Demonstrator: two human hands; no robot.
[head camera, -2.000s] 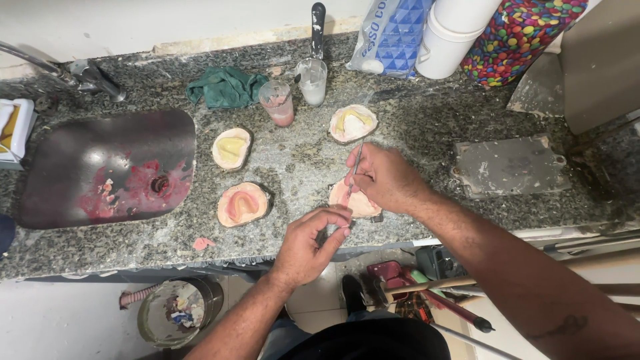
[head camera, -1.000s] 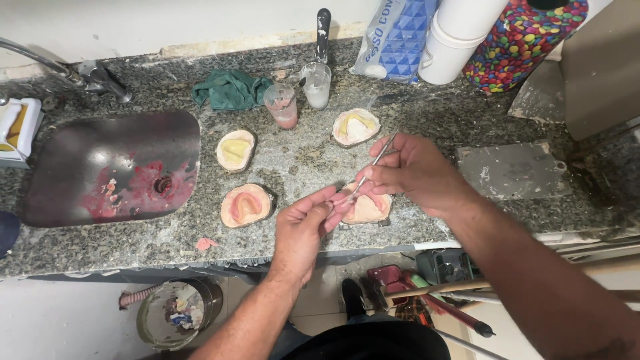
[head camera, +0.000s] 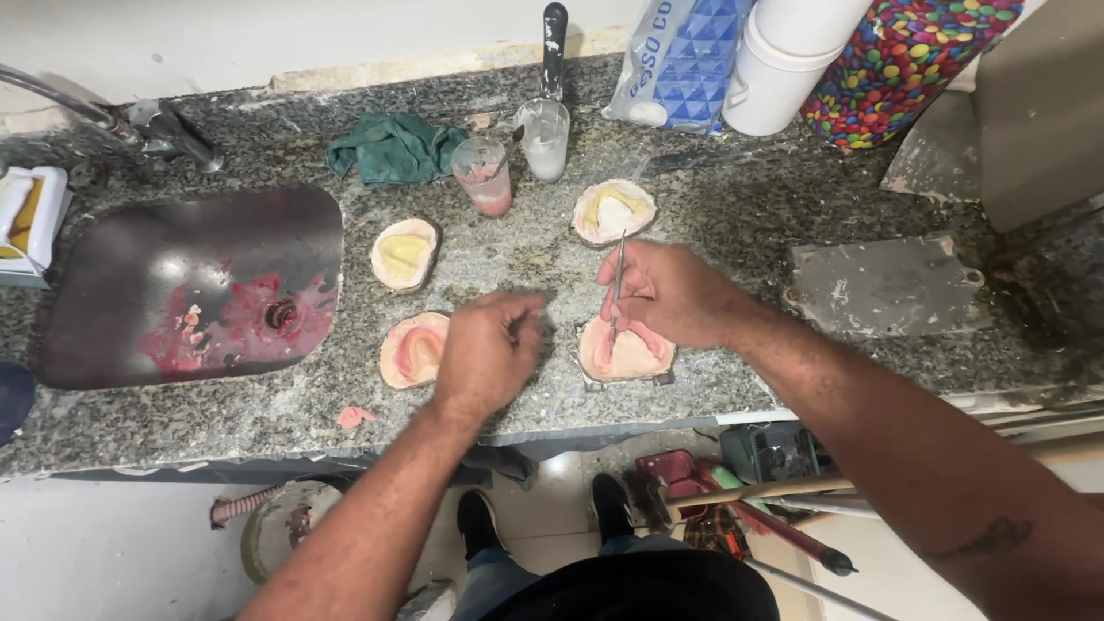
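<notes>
My right hand holds a thin metal dental spatula, its lower tip on the pink material of a plaster dental cast near the counter's front edge. My left hand hovers, somewhat blurred, beside another pink-lined cast and partly covers it; nothing shows in its fingers. Behind them lie two casts with yellow material, one at the left and one at the right. A clear cup with pink residue stands near a clear cup with whitish contents.
A stained sink with a faucet is at the left. A green cloth, a black-handled tool, a plaster bag and white tubs stand at the back. A metal plate lies right; a pink scrap lies in front.
My left hand has moved left, away from the spatula and the front right cast. My right hand has brought the spatula from a slanted pose to a nearly upright one over that cast.
</notes>
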